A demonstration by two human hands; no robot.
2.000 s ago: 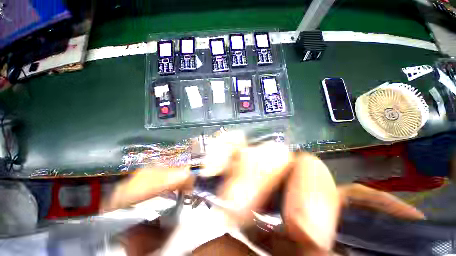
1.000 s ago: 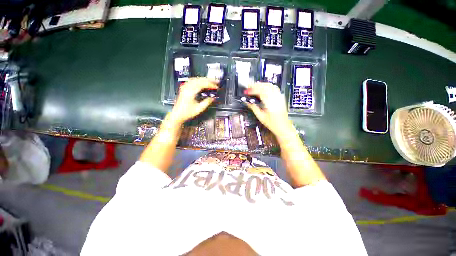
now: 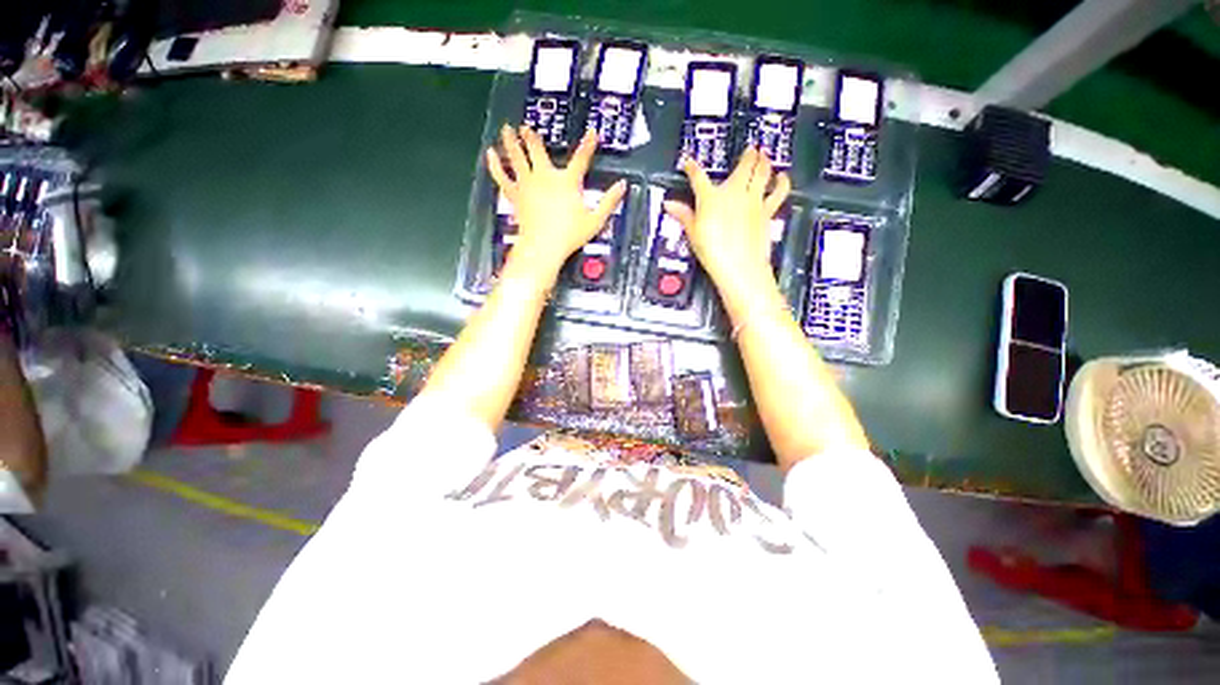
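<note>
A clear plastic tray [image 3: 899,288] holds keypad phones in two rows. The back row shows several face-up phones with bright screens, such as the one at its right end [image 3: 852,127]. In the front row a face-up phone [image 3: 840,281] lies at the right; phone backs with red spots [image 3: 672,284] lie in the middle pockets. My left hand [image 3: 551,201] is spread over the left pockets, fingertips at the lower ends of two back-row phones. My right hand [image 3: 731,214] is spread right of the middle, fingertips at two more. The hands partly hide front-row phones beneath them.
Small batteries [image 3: 629,375] lie at the bench's taped front edge. A smartphone [image 3: 1033,345], a cream fan [image 3: 1157,439] and a black ribbed block [image 3: 1006,154] stand or lie at the right, near a metal post [image 3: 1108,51]. Another person's arm [image 3: 19,415] shows at far left. Red stools [image 3: 254,412] are below.
My hands have moved forward from the front-row pockets to the back-row phones, and their fingers have spread. Phone backs now show in the middle pockets that held white slips. The view has shifted.
</note>
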